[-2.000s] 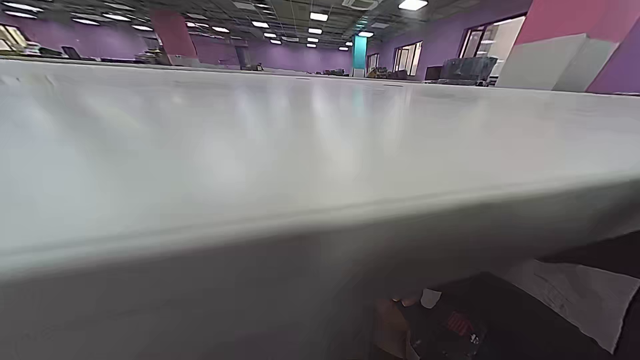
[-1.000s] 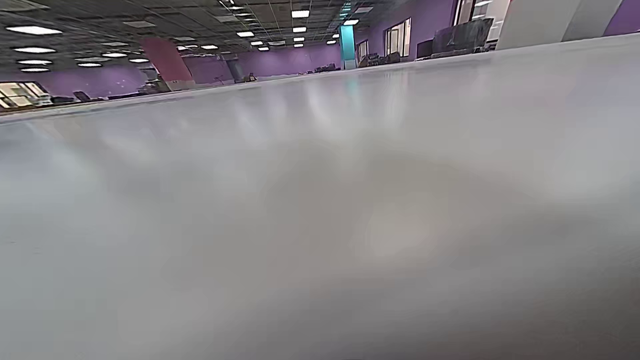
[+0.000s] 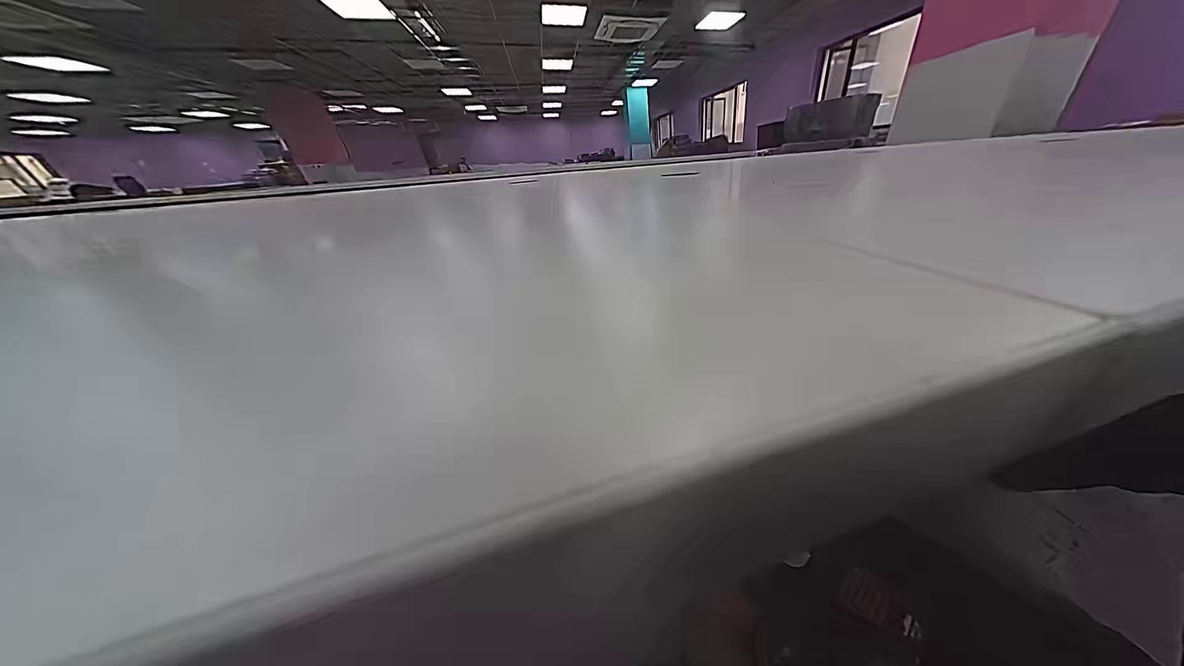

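Observation:
Neither my left hand nor my right hand can be made out. A white, glossy tabletop (image 3: 518, 370) fills most of the view, seen from very low, with its front edge running up to the right. In the dark space below that edge lies a black item with red marks (image 3: 874, 601), its kind unclear. A small whitish piece (image 3: 797, 559) shows beside it. A dim reddish-brown shape (image 3: 726, 629) stands at the bottom; whether it is skin cannot be told.
A seam (image 3: 971, 282) crosses the tabletop at the right. Below the edge at the far right are a dark shape (image 3: 1110, 449) and a pale, creased surface (image 3: 1110, 555). Beyond the table stand a pink and white pillar (image 3: 980, 79), a teal pillar (image 3: 638, 116) and a grey bulky object (image 3: 832, 118).
The view has swung, and the table's front edge and the dark space below it show again after being out of view one second ago.

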